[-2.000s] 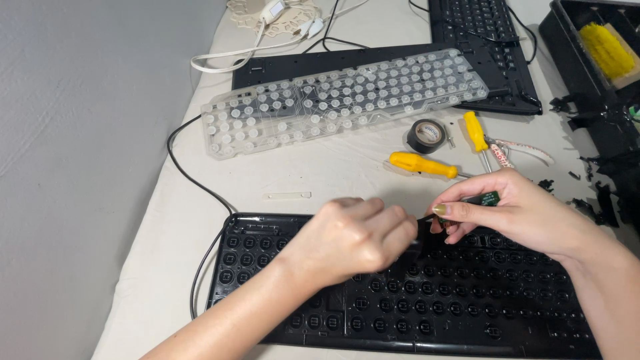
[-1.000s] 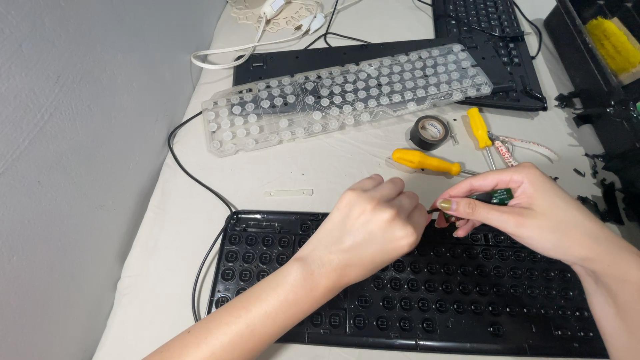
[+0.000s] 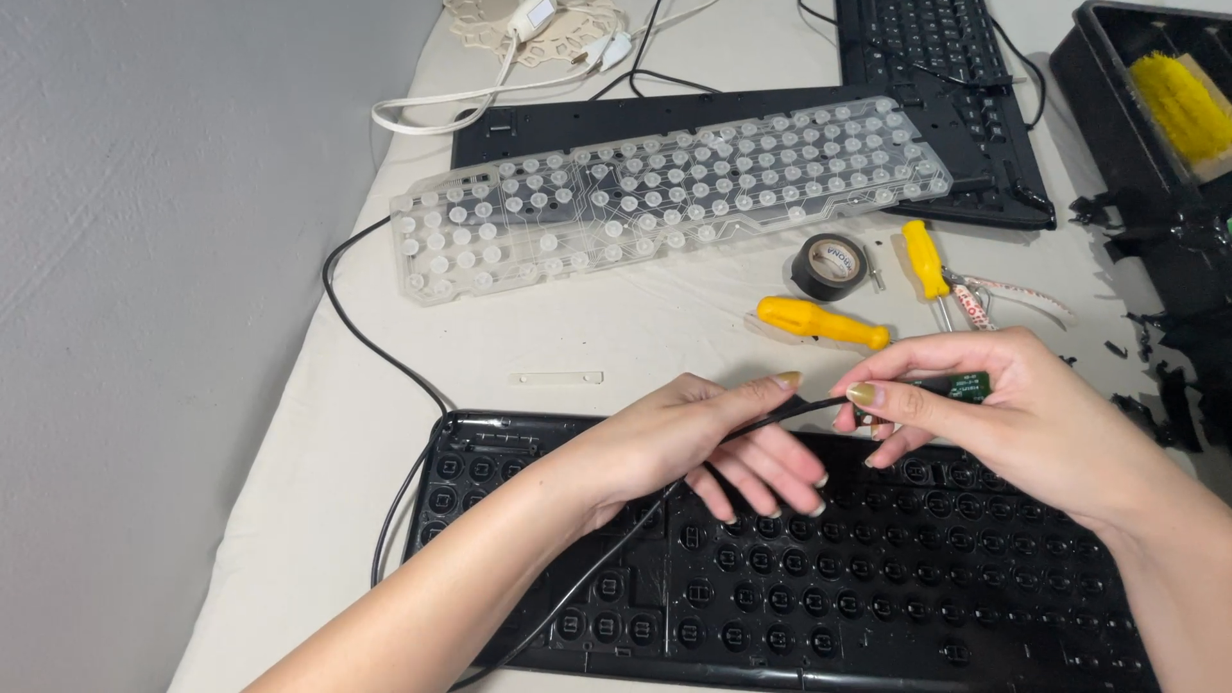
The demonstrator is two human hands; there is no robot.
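Observation:
Between the fingers of my right hand is a small green circuit board together with the end of a black cable. From there the cable runs left through my left hand, passing under the thumb, with the other fingers spread below. Whether those fingers press on the cable, I cannot tell. Both hands are over a black keyboard shell with round key sockets. Behind it, a clear membrane sheet with rubber domes rests partly on a dark keyboard panel.
Beyond my right hand lie two yellow-handled screwdrivers, a roll of black tape and a tool with patterned grips. A small pale strip is near the shell. Another keyboard and a black box holding a yellow brush stand farther back.
My left hand has turned and its fingers have spread, where before it was closed near the right fingertips. The cable now shows stretching across the shell. My right hand still holds the board.

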